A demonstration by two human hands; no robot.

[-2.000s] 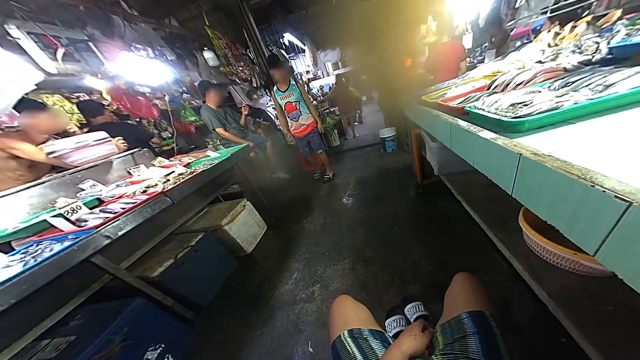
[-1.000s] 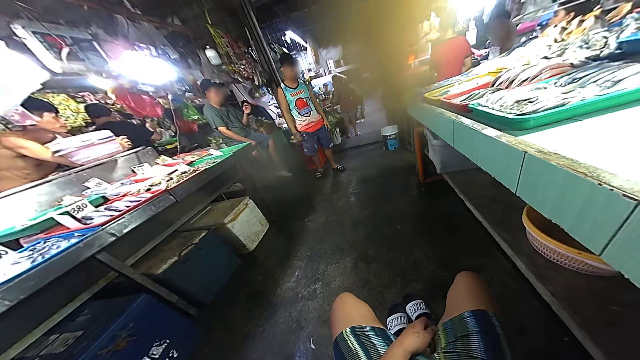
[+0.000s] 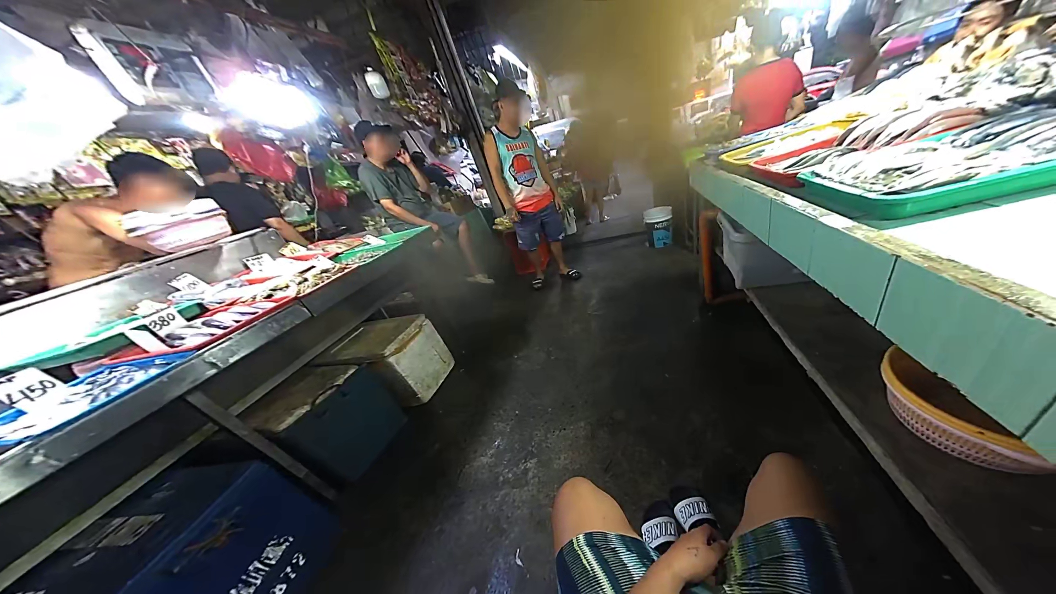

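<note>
My left hand (image 3: 694, 554) rests low between my bare knees, with its fingers curled. Whether it holds anything cannot be told. My right hand cannot be clearly made out; it may lie tucked against the left one. Around the hand are my patterned shorts (image 3: 606, 561), dark with light green stripes. Just beyond it, my feet wear black Nike slides (image 3: 693, 510) with white straps, side by side on the dark wet floor (image 3: 528, 412).
Fish fill trays on a metal stall (image 3: 239, 346) at left and a green tiled counter (image 3: 841, 268) at right. Cooler boxes (image 3: 421, 363) stand under the left stall, a plastic basket (image 3: 949, 429) under the counter. A person (image 3: 524, 177) stands ahead near a white bucket (image 3: 657, 227).
The standing person's head and upper body have shifted a little to the right. The seated person in the dark shirt has a hand raised nearer the head. My left hand stays between my knees.
</note>
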